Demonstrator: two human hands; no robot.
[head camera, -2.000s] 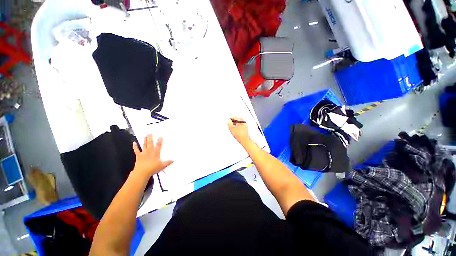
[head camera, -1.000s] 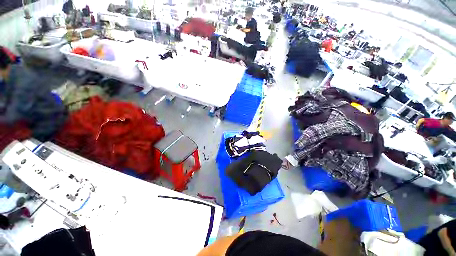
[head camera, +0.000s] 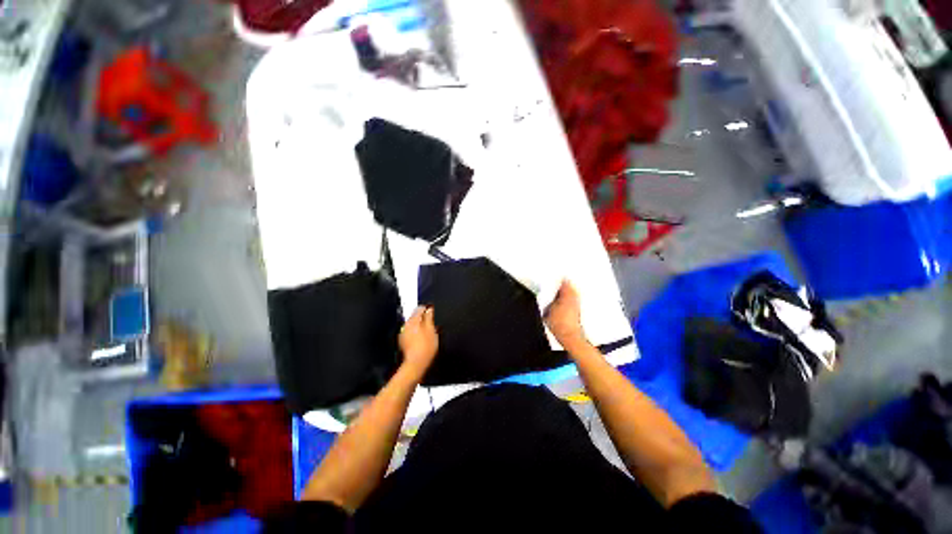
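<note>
A black cut panel (head camera: 482, 321) lies flat at the near end of the white table (head camera: 538, 172), in front of me. My left hand (head camera: 420, 336) has curled fingers on the panel's left edge and appears to pinch it. My right hand (head camera: 564, 313) is curled at the panel's right edge; blur hides what its fingers hold. A larger black pile (head camera: 336, 339) lies left of my left hand. An angular black bundle (head camera: 412, 179) lies farther up the table. No pen can be made out.
Red garment pieces (head camera: 616, 78) are heaped right of the table. A blue crate (head camera: 668, 302) with black and white pieces stands on the right. Another blue crate (head camera: 209, 396) with red and black cloth stands lower left. A red stool (head camera: 151, 102) is upper left.
The view swung right across the floor, then back down to the table. My hands, earlier spread on white and holding a dark pen, are now at both sides of an exposed black panel.
</note>
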